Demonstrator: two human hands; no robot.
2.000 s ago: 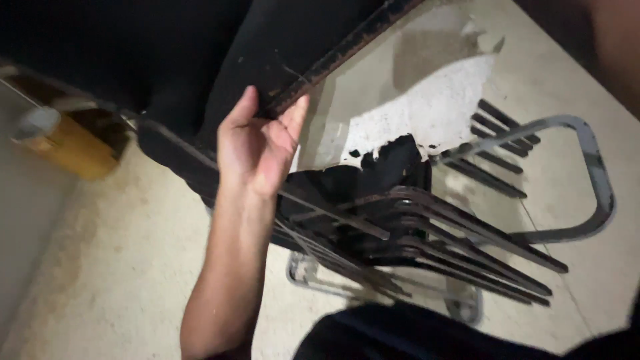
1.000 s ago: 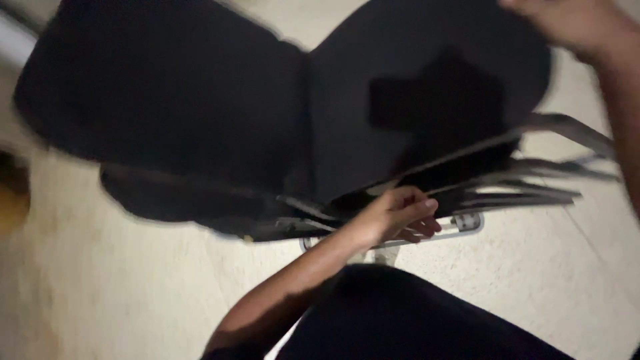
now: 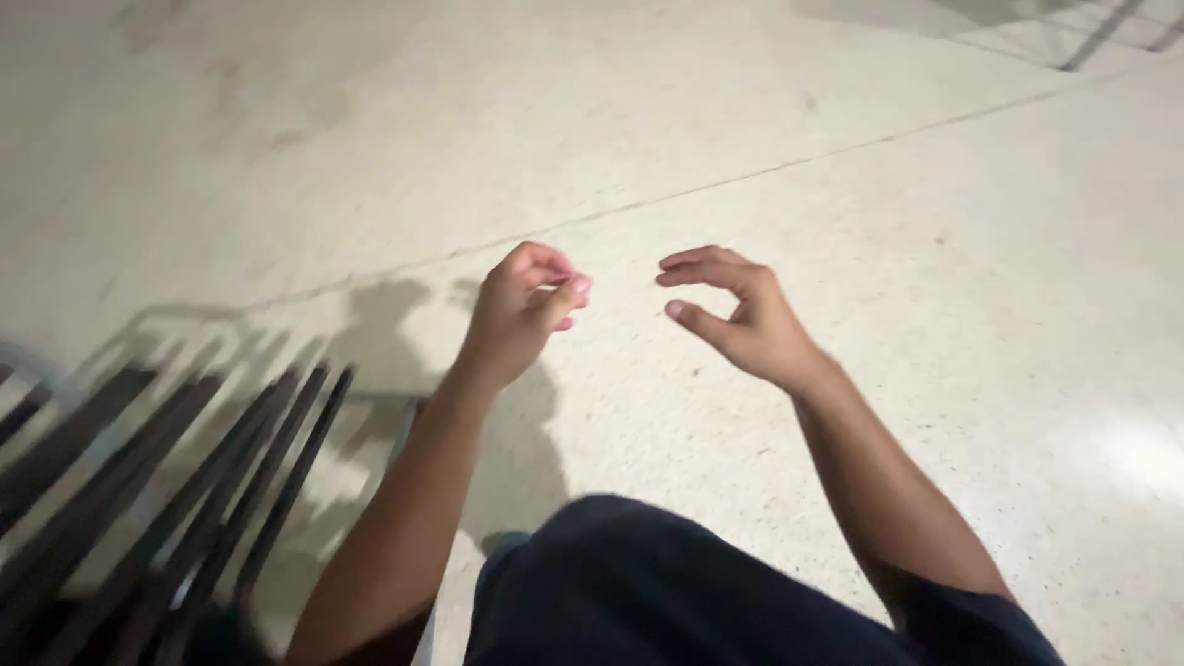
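Observation:
My left hand (image 3: 529,310) hangs over the floor with its fingers curled and the thumb near the fingertips; nothing shows in it. Across a small gap, my right hand (image 3: 731,310) faces it, fingers and thumb apart, holding nothing. Neither hand touches anything. Nearest to my left arm, at the lower left, are the dark metal legs (image 3: 287,486) of several stacked chairs, blurred and cut off by the frame; their seats are not in view.
Pale floor (image 3: 786,444) with a thin seam line lies below the hands. At the top right corner stand thin metal legs (image 3: 1096,37) of some furniture. My knee in dark cloth (image 3: 647,583) is at the bottom.
The view has swung away from the dark padded chairs, leaving only legs at the lower left. My left hand, earlier at the chair frames, is now over bare floor. My right hand is off the chair.

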